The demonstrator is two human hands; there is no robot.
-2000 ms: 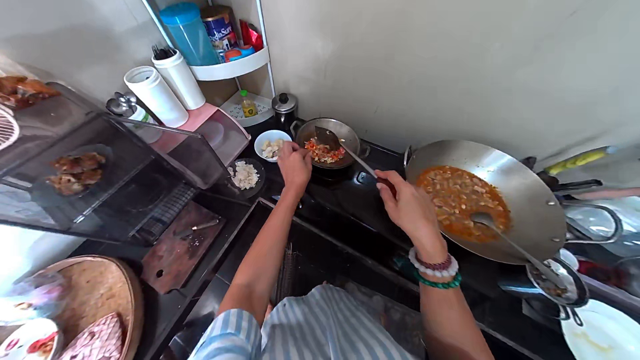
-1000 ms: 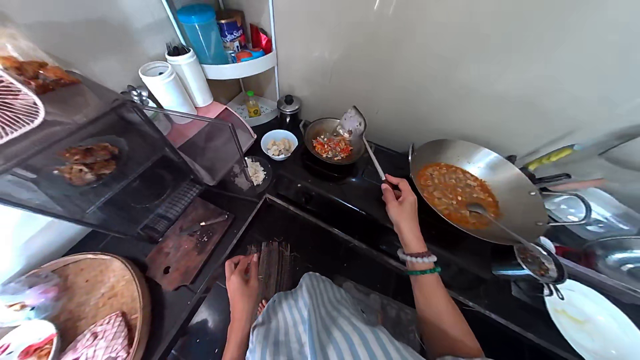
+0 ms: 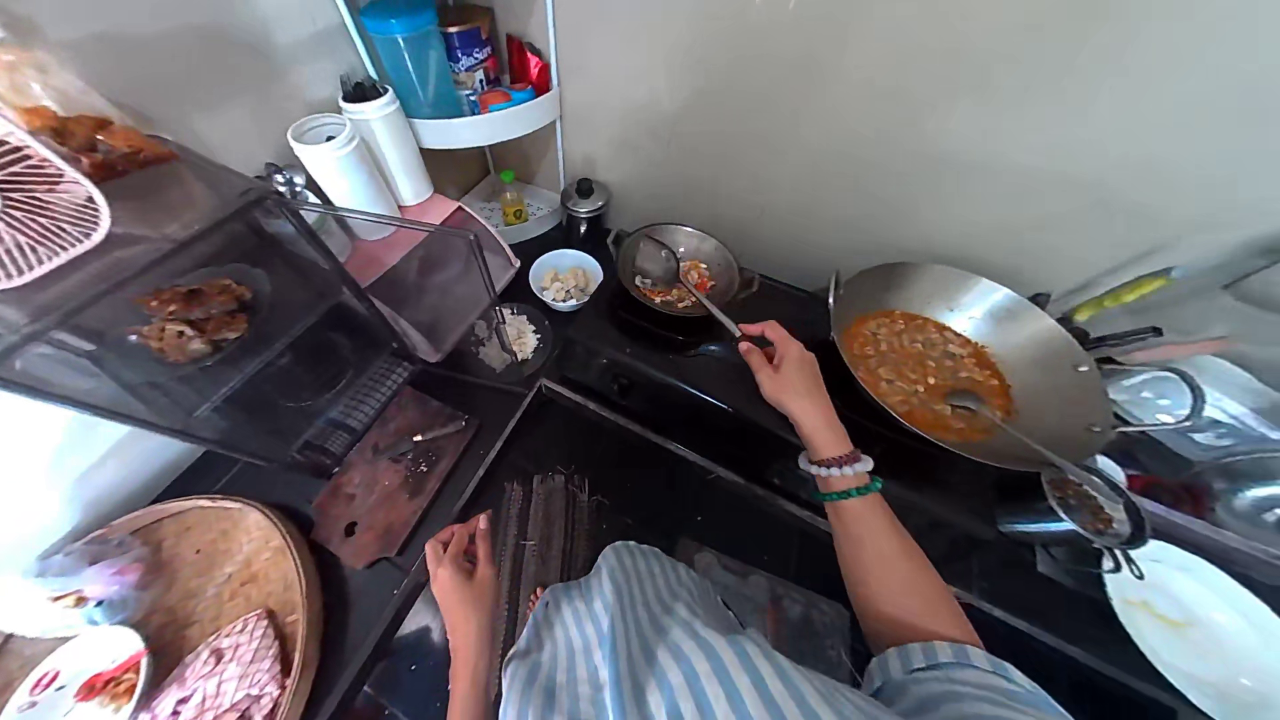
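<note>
My right hand (image 3: 785, 375) grips the dark handle of a metal spatula (image 3: 712, 308), whose blade lies in a small wok (image 3: 722, 258) over chopped red and pale food (image 3: 672, 290). My left hand (image 3: 465, 565) hangs low by the counter edge, fingers curled loosely, with nothing seen in it. Left of the small wok are a white bowl (image 3: 537, 272) of pale chunks and a dark plate (image 3: 541, 360) of white chopped food. On the right, a large wok (image 3: 1060, 360) holds orange-red stew (image 3: 915, 365) with a ladle (image 3: 1010, 432) resting in it.
A wooden chopping board (image 3: 365, 510) with a knife (image 3: 425, 437), a woven bamboo tray (image 3: 290, 540) and a clear-doored cabinet (image 3: 60, 350) are at left. A lidded pot (image 3: 585, 203) and corner shelf (image 3: 490, 127) stand behind. At right are a strainer (image 3: 1085, 500) and white plate (image 3: 1200, 625).
My left hand has drawn back from beside the small wok to the lower left. The spatula was raised at the wok's right rim a second ago; its blade is now down inside the wok.
</note>
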